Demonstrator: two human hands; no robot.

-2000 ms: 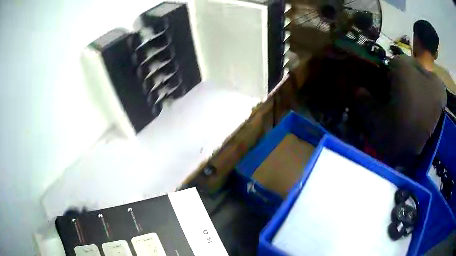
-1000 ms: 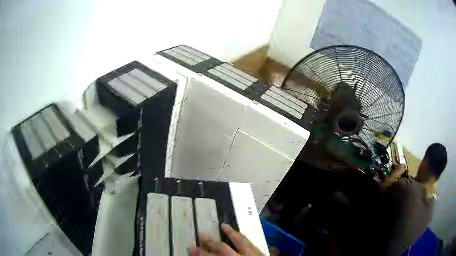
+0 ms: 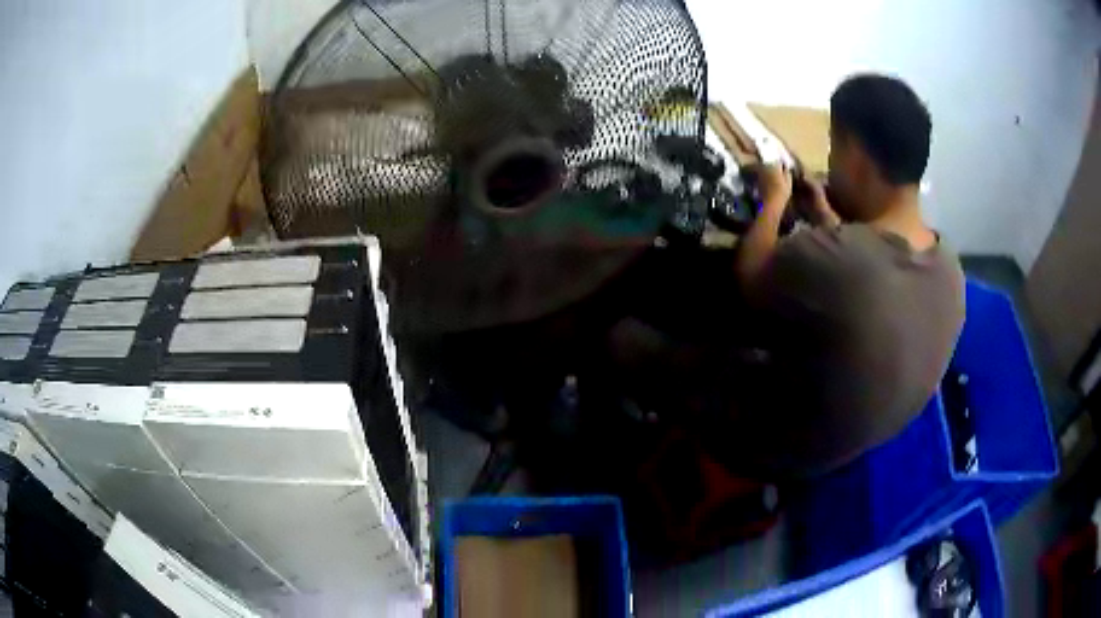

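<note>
Neither of my hands is in the picture. Nearest in front of me at the left are stacked retail boxes (image 3: pixel 254 447), with white faces toward me and black tops bearing pale grey panels. More black and white boxes (image 3: pixel 169 577) stand at the lower left, cut off by the picture's edge. At the lower right, black headphones (image 3: pixel 941 577) lie on a white surface inside a blue bin (image 3: pixel 990 549).
A large black fan (image 3: pixel 519 175) stands behind the boxes. A seated person (image 3: pixel 863 326) faces a bench with black headphones (image 3: pixel 694 181). A blue bin with brown cardboard (image 3: pixel 517 577) is at the bottom centre. Another blue bin (image 3: pixel 1014 374) is beside the person.
The view has swung right, so the fan and boxes now lie further left and the blue bins show again. The hand seen on a box one second ago is out of view.
</note>
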